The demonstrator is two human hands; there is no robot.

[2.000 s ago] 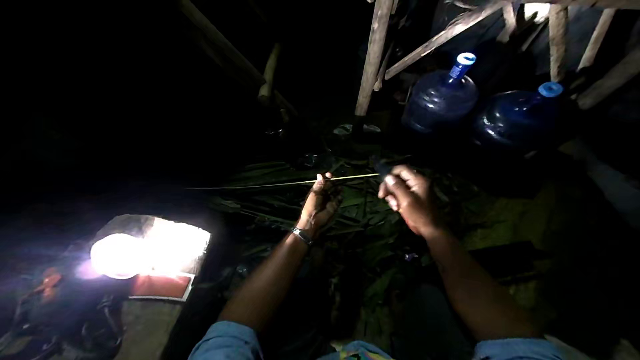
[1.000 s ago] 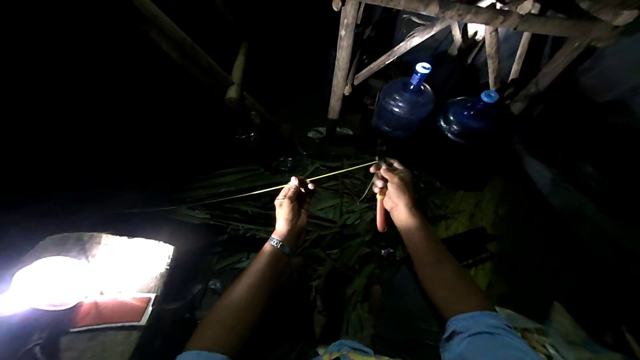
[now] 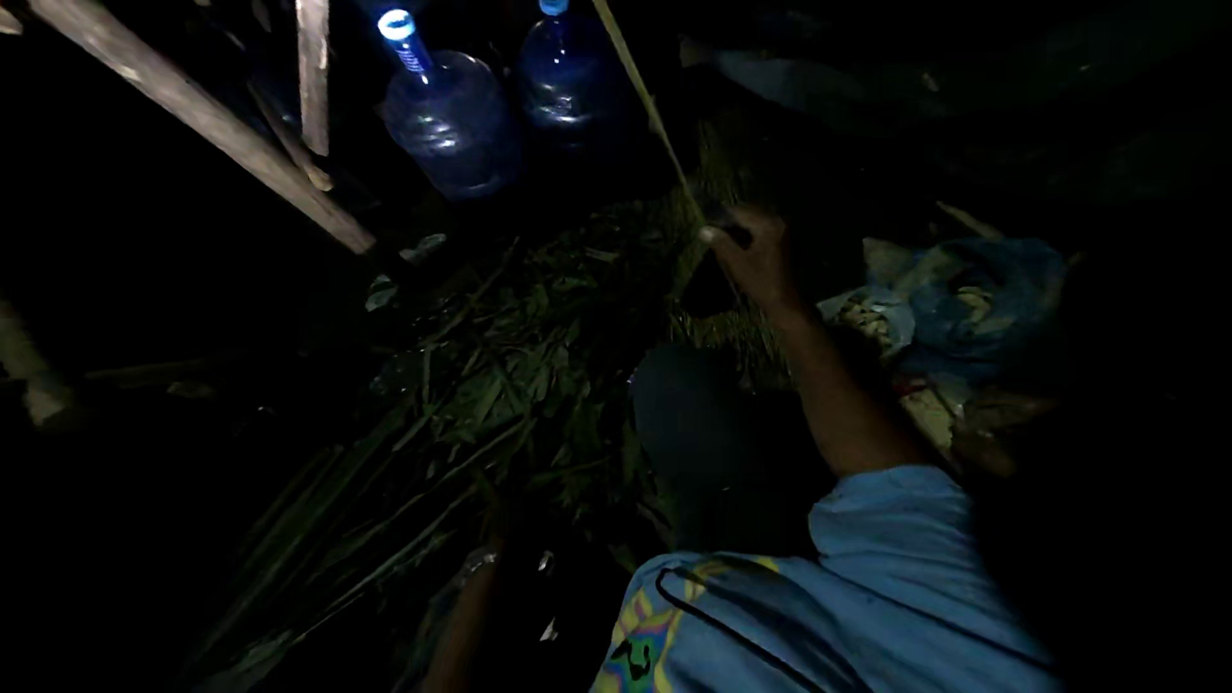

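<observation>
My right hand [image 3: 756, 250], right of centre, pinches a long thin pale strip [image 3: 647, 101] between thumb and fingers. The strip runs from the hand up past the top edge of the view. Below the hand is a pile of thin strips [image 3: 746, 337]. My left forearm [image 3: 469, 616] shows at the bottom, left of my shirt, with a band at the wrist. The left hand itself is lost in the dark over the green leaves [image 3: 510, 385], so what it does cannot be made out.
Two large blue water bottles [image 3: 457, 125] stand at the top, beside rough wooden poles [image 3: 212, 120]. On the right lie a blue plastic bag [image 3: 991, 298] and a smaller clear bag [image 3: 874, 322] with pale pieces in it. Long leaves spread over the ground at the lower left.
The view has swung to the right. My hands were close together at one strip; now they are far apart, the right one still at a strip. The red-handled tool seen at the right hand no longer shows.
</observation>
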